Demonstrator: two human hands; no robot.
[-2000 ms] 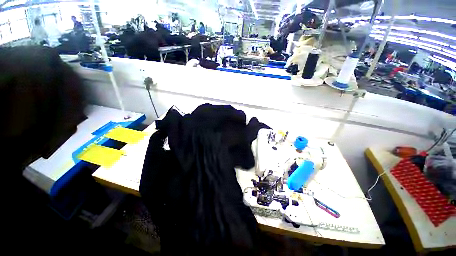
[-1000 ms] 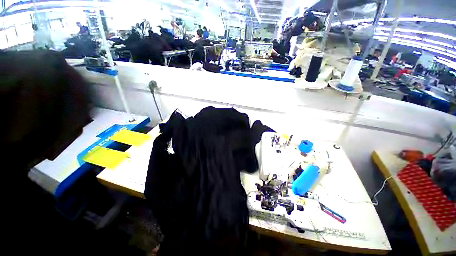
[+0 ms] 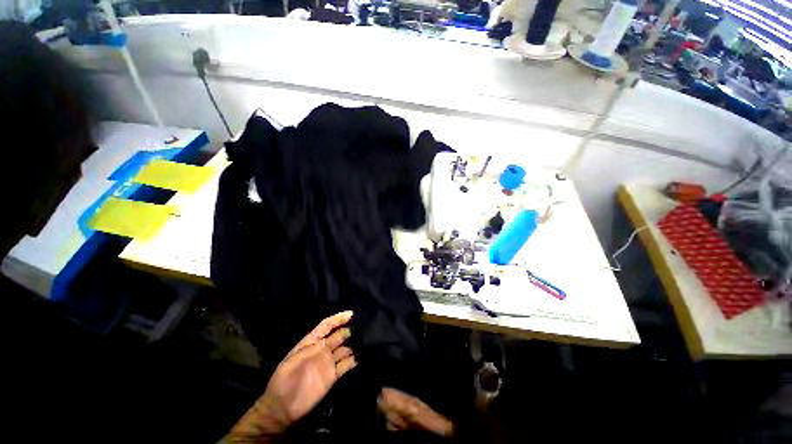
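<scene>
A black garment lies heaped on the left of the sewing table and hangs over its front edge. The white overlock machine stands to its right, with its metal needle area beside the cloth. My left hand is palm up with the fingers apart, in front of the hanging cloth, holding nothing I can see. My right hand is low at the bottom, partly hidden by dark cloth; its fingers look curled at the garment, but its grip is unclear.
A blue cylinder and blue knob are on the machine. Thread snips lie right of it. Yellow pieces lie at left. A red patterned sheet is on the right table. A person's dark head is at far left.
The view has tilted down, so the table appears higher. Both my hands have come into view at the bottom, by the hanging cloth. The garment heap on the table looks much the same.
</scene>
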